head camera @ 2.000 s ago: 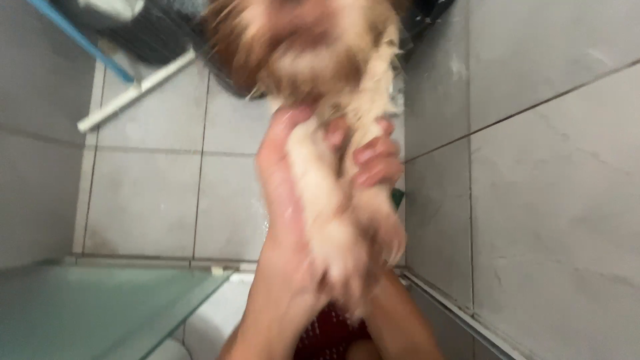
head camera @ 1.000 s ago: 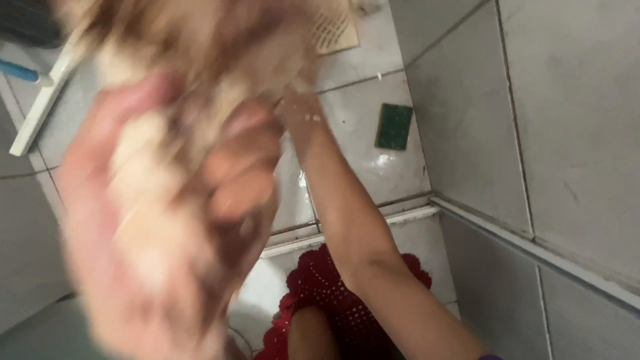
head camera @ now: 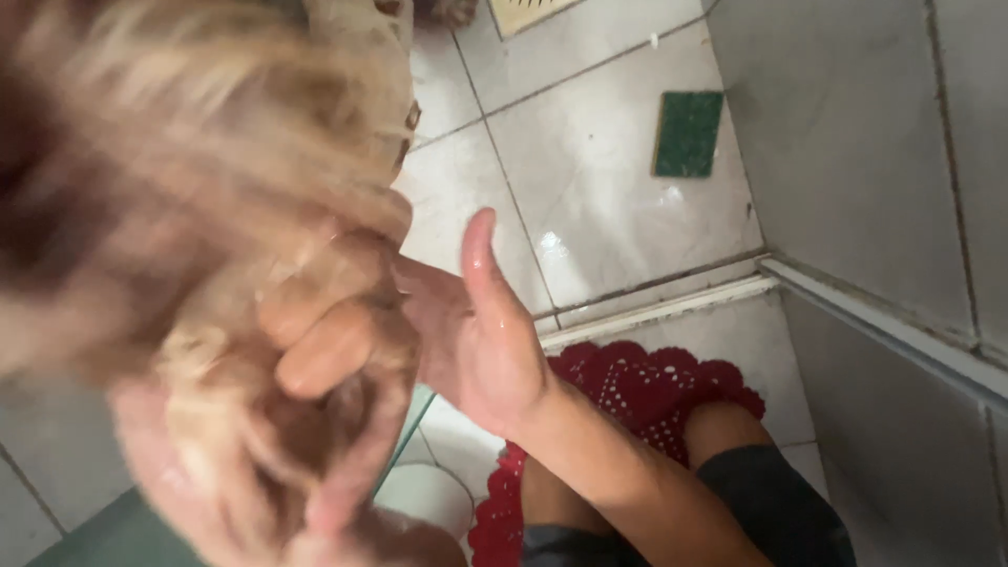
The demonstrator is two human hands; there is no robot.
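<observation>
A wet dog [head camera: 236, 126] with tan and brown fur fills the upper left, blurred by motion. My left hand [head camera: 339, 346] is wrapped around its furry forelegs [head camera: 209, 417] at the lower left, fingers curled over them. Just to the right, my right hand [head camera: 492, 339] shows its wet palm, with the thumb raised and apart. The fingers of that hand pass behind the left hand and fur, so their tips are hidden, and nothing shows gripped in it.
A green scouring pad [head camera: 687, 134] lies on the wet tile floor, near the grey tiled wall [head camera: 835, 134]. A beige drain cover [head camera: 529, 11] is at the top. Beyond the raised sill [head camera: 669, 305] lies a red crocheted mat [head camera: 630, 386]; a white round object [head camera: 425, 500] is beside it.
My right palm and raised thumb have come into sight; one second ago that hand was hidden behind the fur. The left hand still holds the forelegs. The view has shifted.
</observation>
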